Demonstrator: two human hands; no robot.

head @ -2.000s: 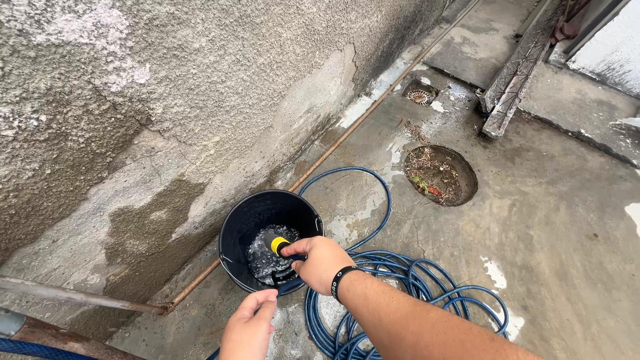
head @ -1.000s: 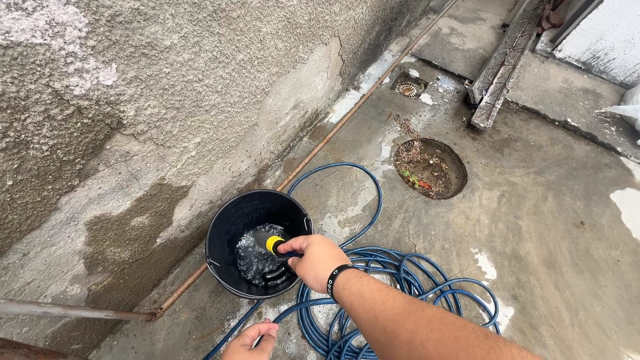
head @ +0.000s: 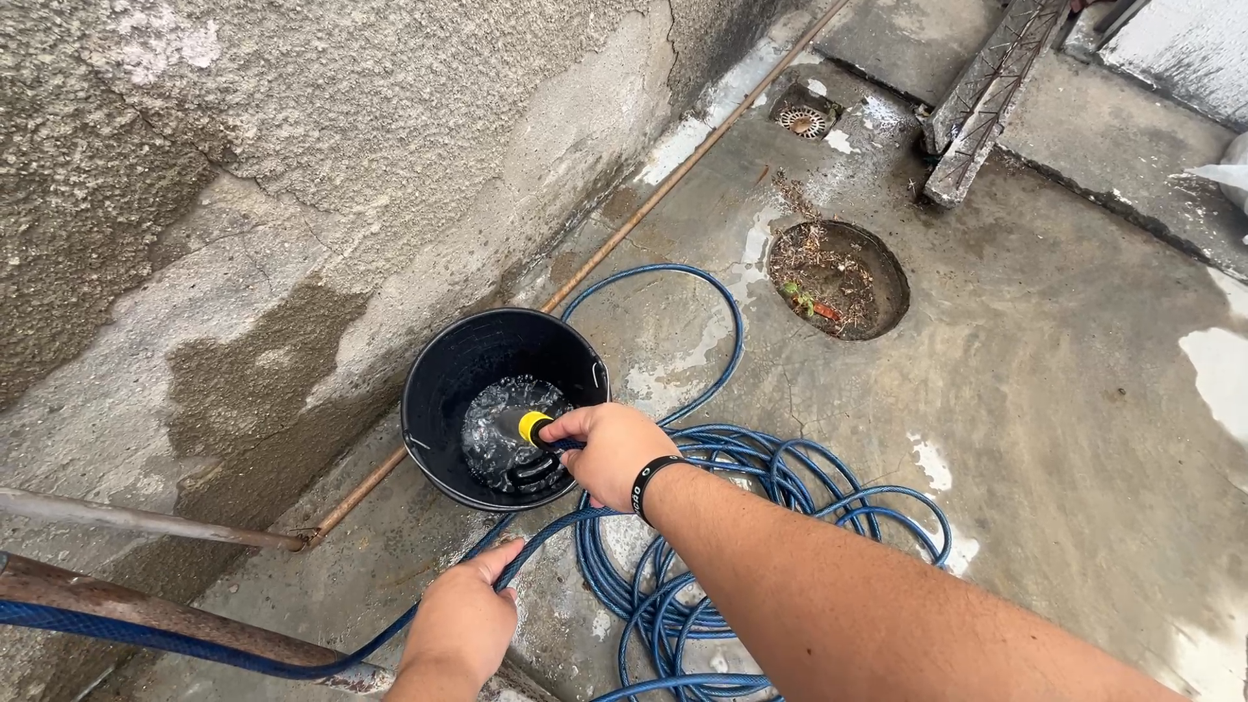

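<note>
My right hand (head: pixel 614 453), with a black wristband, grips the black and yellow hose nozzle (head: pixel 533 427) over the mouth of a black bucket (head: pixel 421 390). Bubbling water (head: pixel 497 419) churns in the bucket below the nozzle. My left hand (head: pixel 463 609) is closed around a stretch of the blue hose (head: pixel 546 534) just below the bucket's near side. More of the blue hose lies in loose coils (head: pixel 673 604) on the concrete, partly hidden under my right forearm.
A rough, damp wall (head: pixel 390 146) rises at the left, with a thin rusty pipe (head: pixel 682 166) along its foot. A round pit with debris (head: pixel 838 278), a floor drain (head: pixel 803 121) and concrete beams (head: pixel 985 107) lie farther off. A rusty pole (head: pixel 175 624) crosses the lower left.
My left hand, apart from the hose two seconds ago, now has hold of it. My right hand still holds the nozzle over the bucket.
</note>
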